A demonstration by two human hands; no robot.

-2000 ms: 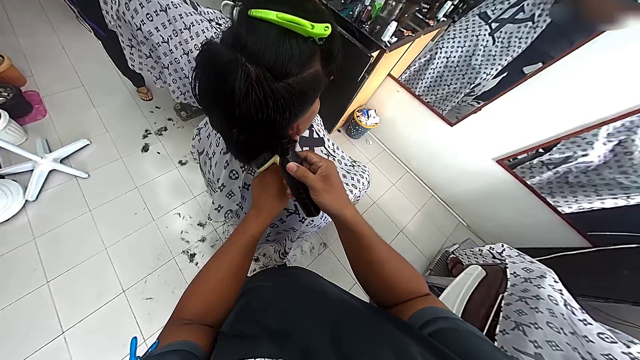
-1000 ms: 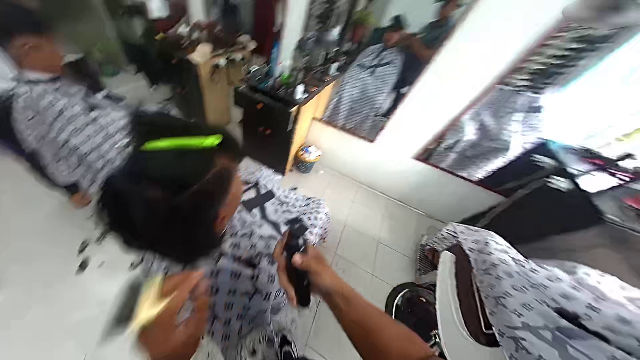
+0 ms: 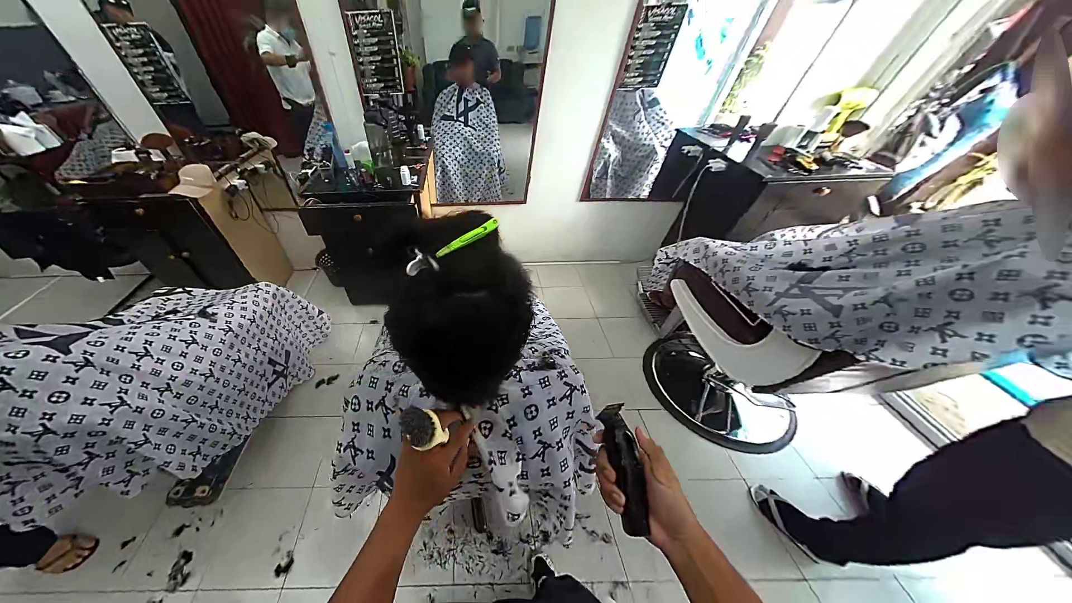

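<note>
My right hand (image 3: 649, 486) grips a black hair clipper (image 3: 626, 469), blade end up, to the right of the seated client. A small brush with a pale yellow handle (image 3: 435, 429) is in my left hand (image 3: 434, 469), just below the back of the client's head (image 3: 461, 327). The client's dark hair bears a bright green hair clip (image 3: 467, 237) and a silver clip (image 3: 421, 261). A white patterned barber cape (image 3: 536, 419) covers the client's shoulders and body; some cut hair lies on it.
Another caped person (image 3: 151, 377) sits at left. At right, a chair with a round metal footrest (image 3: 718, 394) holds a caped person (image 3: 879, 293); a dark-trousered leg (image 3: 921, 486) is below. Cabinets (image 3: 360, 251) and mirrors (image 3: 536, 100) line the wall. Hair clippings (image 3: 477, 548) litter the floor.
Two seconds ago both hands and the clipper were at the client's head; now my right hand holds the clipper away from it. The view has swung strongly toward the mirrors.
</note>
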